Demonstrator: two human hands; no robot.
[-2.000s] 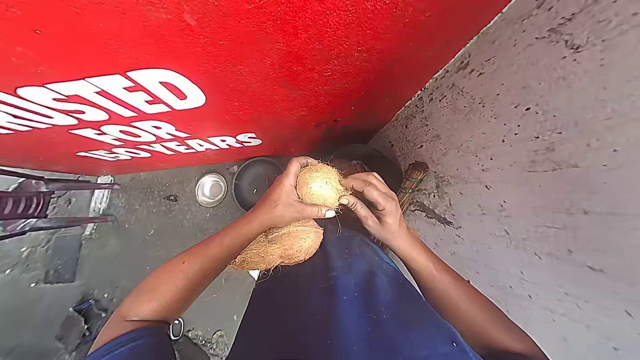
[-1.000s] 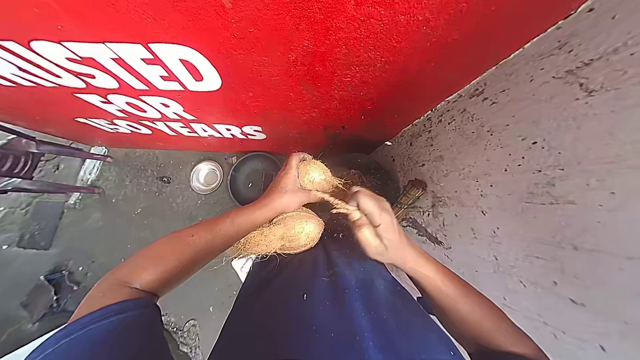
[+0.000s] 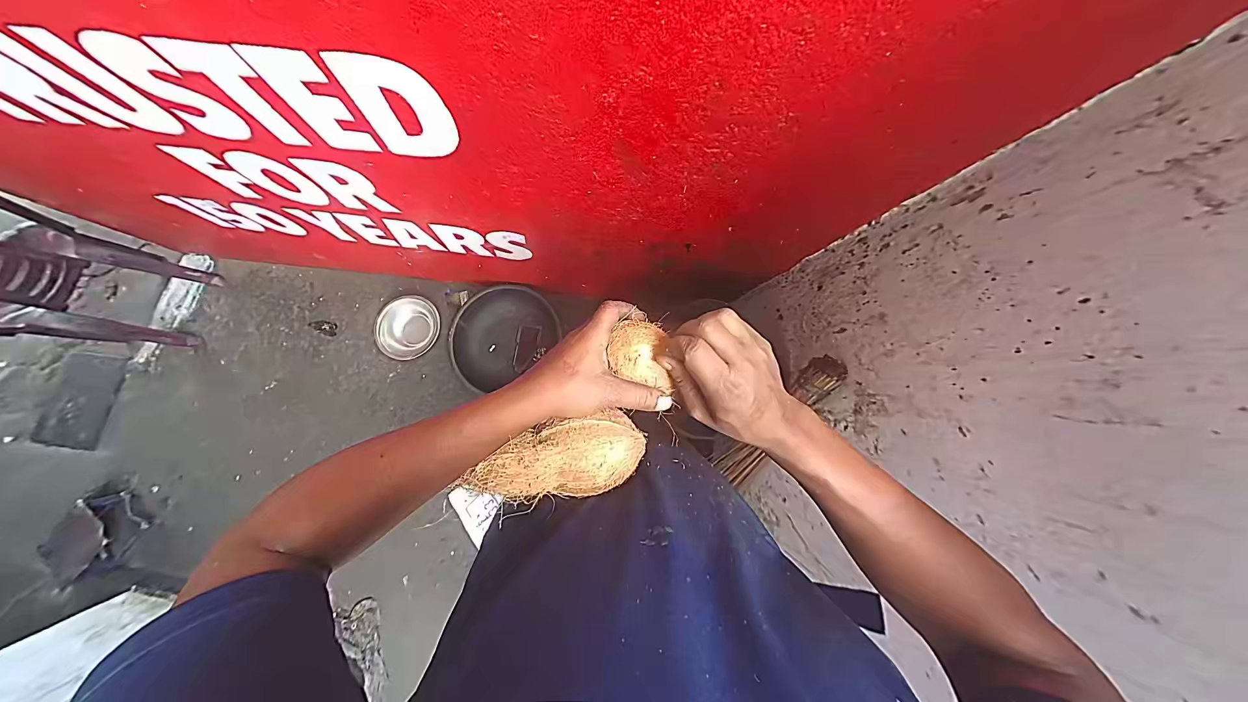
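Note:
My left hand [image 3: 593, 366] grips a small, light-brown husked coconut [image 3: 639, 353], with the thumb along its lower side. My right hand [image 3: 726, 370] is at the coconut's right end, its fingers bent in against the fibre there; whether they pinch a strand is hidden. Below my left wrist more coconuts [image 3: 575, 456] with stringy fibre lie on my lap, against the dark blue cloth.
A steel bowl [image 3: 407, 328] and a dark round pan [image 3: 502, 336] stand on the grey floor by the red wall [image 3: 624, 146]. A stick broom [image 3: 746, 460] leans near the pale wall [image 3: 1053, 370] at right. Part of a plastic chair [image 3: 88, 292] is at far left.
A second ago my right hand was drawn away from the coconut with a strand of fibre stretched between; now it is back against the coconut's end. My left hand has kept its hold.

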